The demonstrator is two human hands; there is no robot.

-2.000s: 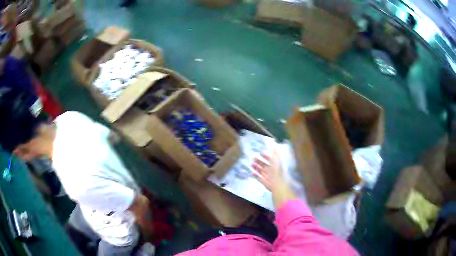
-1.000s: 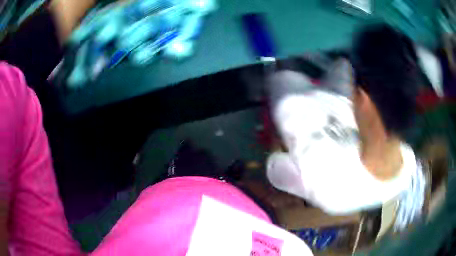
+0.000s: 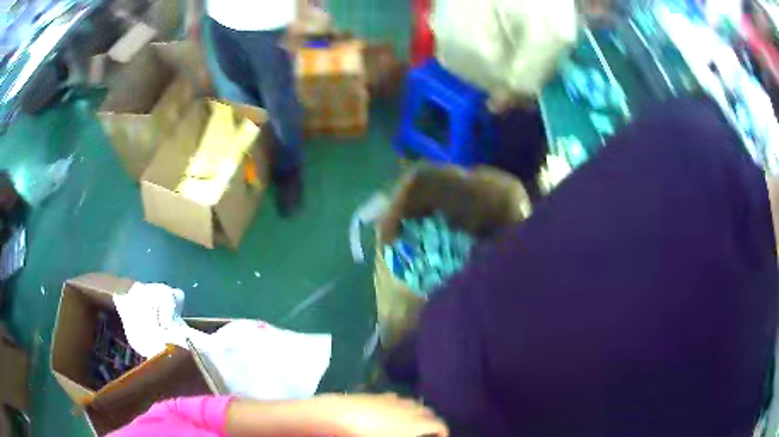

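Observation:
My left hand (image 3: 342,416), bare with a pink sleeve, reaches in from the bottom left. It is cut off by the bottom edge and its fingers are blurred, so a grip cannot be made out. My right hand is out of the picture. Beside my sleeve stands an open brown carton (image 3: 73,341) with dark parts (image 3: 113,346) in it. White plastic bags (image 3: 265,358) are draped over its side and next to it. A carton (image 3: 395,311) holding teal and blue fan parts (image 3: 431,252) stands further ahead, left of a person in dark purple.
The person in dark purple (image 3: 615,299) fills the right side, close to me. Open cartons, one with yellow sheets (image 3: 218,158), stand on the green floor at upper left. A standing person's legs (image 3: 269,94), a blue stool (image 3: 440,115) and a bench with teal items (image 3: 594,90) are beyond.
The view has swung from the blue-parts carton, past a bench and a seated person in white, to the purple-clad person. My hand no longer lies on the white sheet.

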